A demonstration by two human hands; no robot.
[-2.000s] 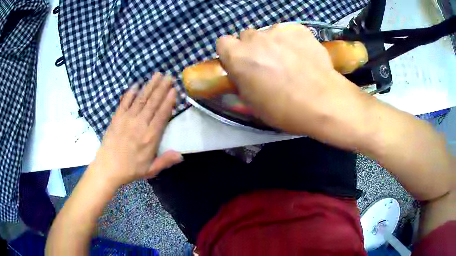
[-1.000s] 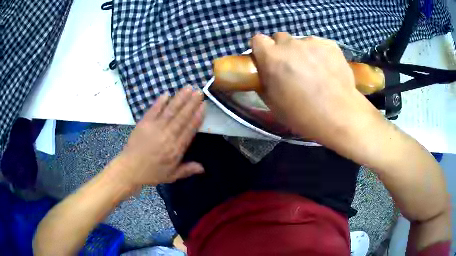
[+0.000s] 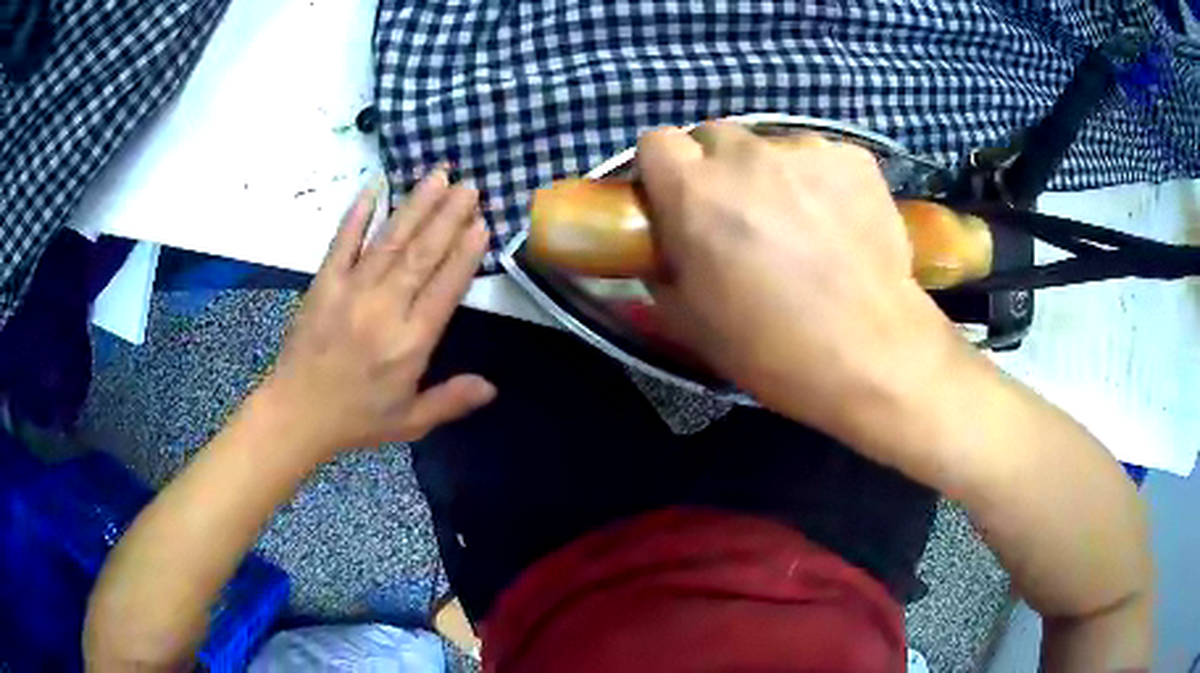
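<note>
A black-and-white gingham garment piece [image 3: 526,79] lies on the white pressing table [image 3: 283,171]. My right hand [image 3: 790,250] is closed round the tan-orange wooden handle of the steam iron [image 3: 579,296]. The iron's pointed tip faces left, and it rests at the cloth's lower border by the table's front edge. My right hand and forearm hide part of the iron. My left hand [image 3: 382,309] is flat with fingers spread, its fingertips on the cloth's lower left corner just left of the iron's tip. Its palm extends past the table edge.
Another gingham piece [image 3: 79,118] hangs over the table at the left, with dark purple fabric [image 3: 53,329] below it. Black cords [image 3: 1092,250] run right from the iron. A blue heap [image 3: 79,539] is at lower left on the speckled floor [image 3: 329,526]. My dark-clothed lap is below the table edge.
The gingham piece appears further right than before, and more of its cloth shows at the right. The iron's tip has come to the cloth's lower left corner. My left hand stays beside the tip.
</note>
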